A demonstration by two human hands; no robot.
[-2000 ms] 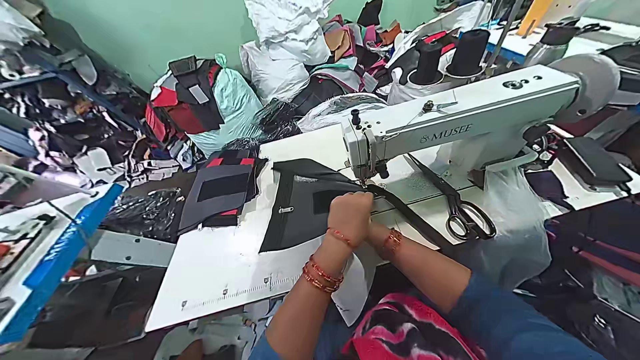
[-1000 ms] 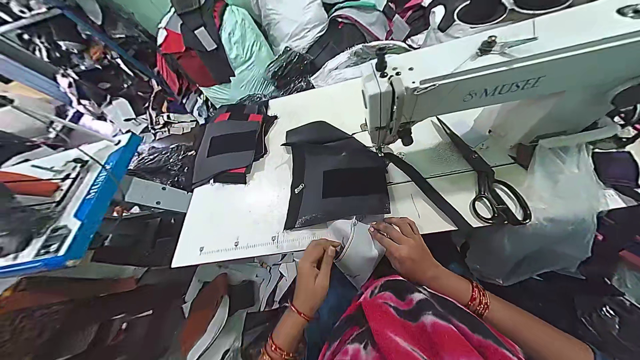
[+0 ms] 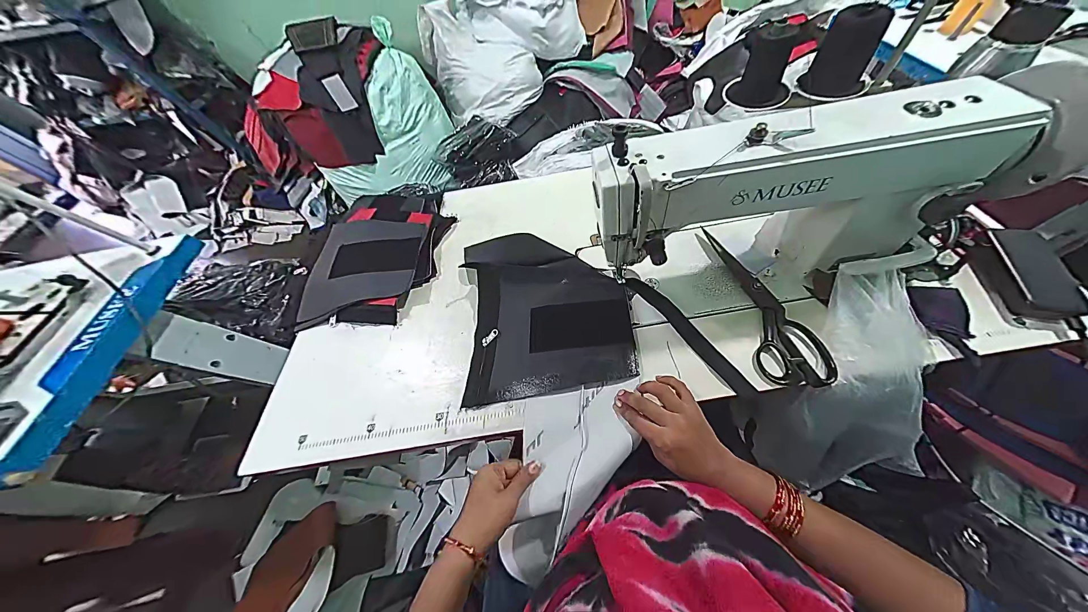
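A Musee sewing machine (image 3: 816, 183) stands over the white table. Beneath its presser foot (image 3: 620, 274) lies the corner of a black fabric panel (image 3: 510, 340) with a zipper and a darker patch, and a black strip (image 3: 688, 331) trails to the right. My left hand (image 3: 497, 501) pinches the left edge of a whitish sheet (image 3: 569, 450) hanging over the table's front edge. My right hand (image 3: 671, 421) rests with bent fingers on that sheet's right edge, just below the panel. Black-handled scissors (image 3: 778, 327) lie beside the machine's bed.
Stacked black and red panels (image 3: 365, 263) lie at the table's left. Thread cones (image 3: 846, 51) stand behind the machine. A clear plastic bag (image 3: 875, 374) hangs at the right edge. Filled bags (image 3: 408, 110) and fabric pieces are heaped behind; scraps (image 3: 425, 501) lie below the table.
Two seconds ago both hands were together near the needle; now they are apart at the front edge, on the whitish sheet. Since a second ago, the sheet lies more spread out between them.
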